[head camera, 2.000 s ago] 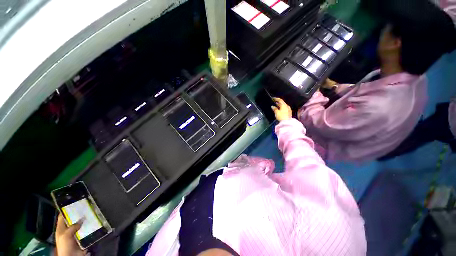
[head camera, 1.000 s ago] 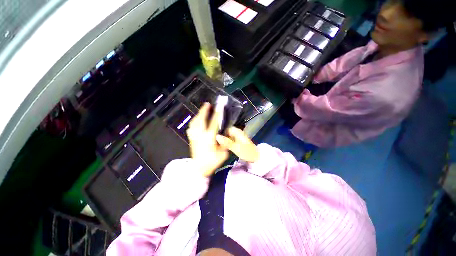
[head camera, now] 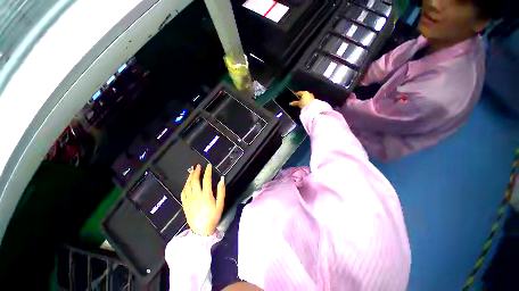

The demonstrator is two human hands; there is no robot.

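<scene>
A black foam tray (head camera: 130,240) lies slanted before me. Dark phones sit in its slots: one at the right end (head camera: 234,116), one beside it with a small lit logo (head camera: 207,143), and one further left, also with a lit logo (head camera: 159,204). The slot at the left end and the one between the lit phones hold no phone. My left hand (head camera: 202,202) is spread over the tray's front side, holding nothing. My right hand (head camera: 303,99) reaches beyond the tray's right end, its fingertips at a dark slab; whether it grips it is unclear. A loose phone (head camera: 280,117) lies beside the tray.
A post with yellow tape (head camera: 238,68) stands behind the tray. More lit phones show in the dark rear tray (head camera: 162,133). A slotted tray (head camera: 99,267) is at lower left. A person in pink (head camera: 421,102) sits at right by a filled tray (head camera: 324,79).
My hands were together over the tray's right end with a phone. They have parted: the left moved left over the tray, empty, and the right moved out past the tray's right end.
</scene>
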